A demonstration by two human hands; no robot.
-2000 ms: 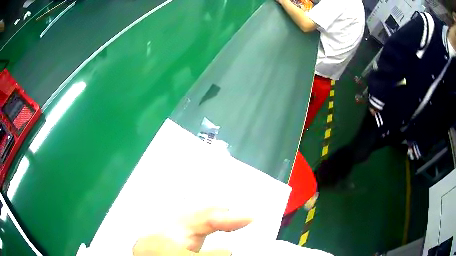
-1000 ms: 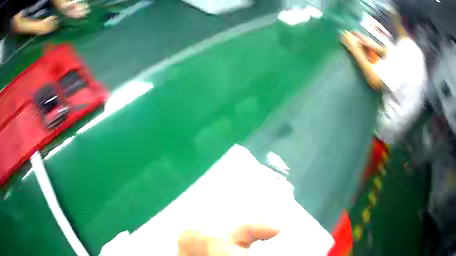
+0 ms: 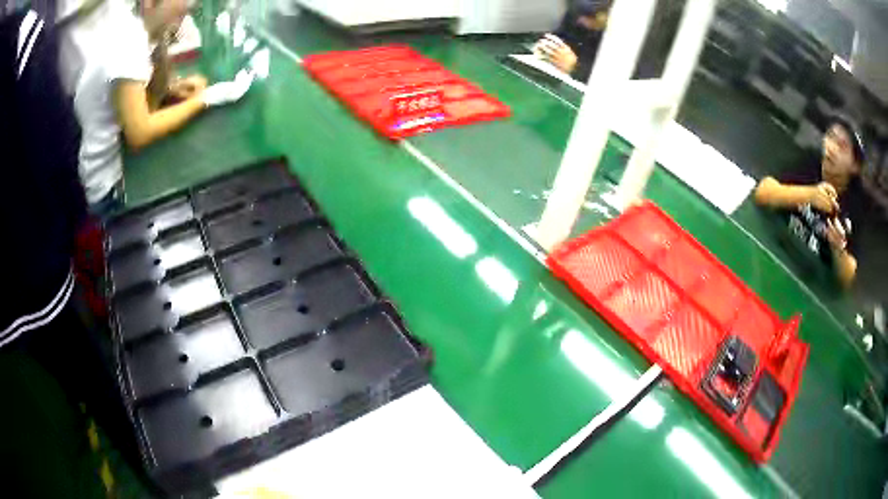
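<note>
A blank, glaring white sheet or mat (image 3: 389, 453) lies at the bottom centre of the view. A washed-out yellowish sliver at the bottom edge, over the sheet, looks like part of a bare hand, probably my right hand (image 3: 261, 493). It is cut off, and its fingers and anything in them cannot be made out. My left hand is not in view. A wide, shiny black blister tray (image 3: 282, 322) with two rows of empty rectangular pockets lies at the left, against the sheet's far edge.
The glossy green belt (image 3: 467, 322) runs beyond the tray. A narrow white, dark-edged strip (image 3: 594, 424) lies across it. One red tray (image 3: 672, 283) holds black pieces; another (image 3: 399, 83) bears a sign. White posts (image 3: 584, 146) stand between. People sit along both sides; a dark sleeve is close at left.
The view has swung left along the bench. The black blister tray and second red tray have come into view. The bare hand has dropped almost wholly out of the bottom edge.
</note>
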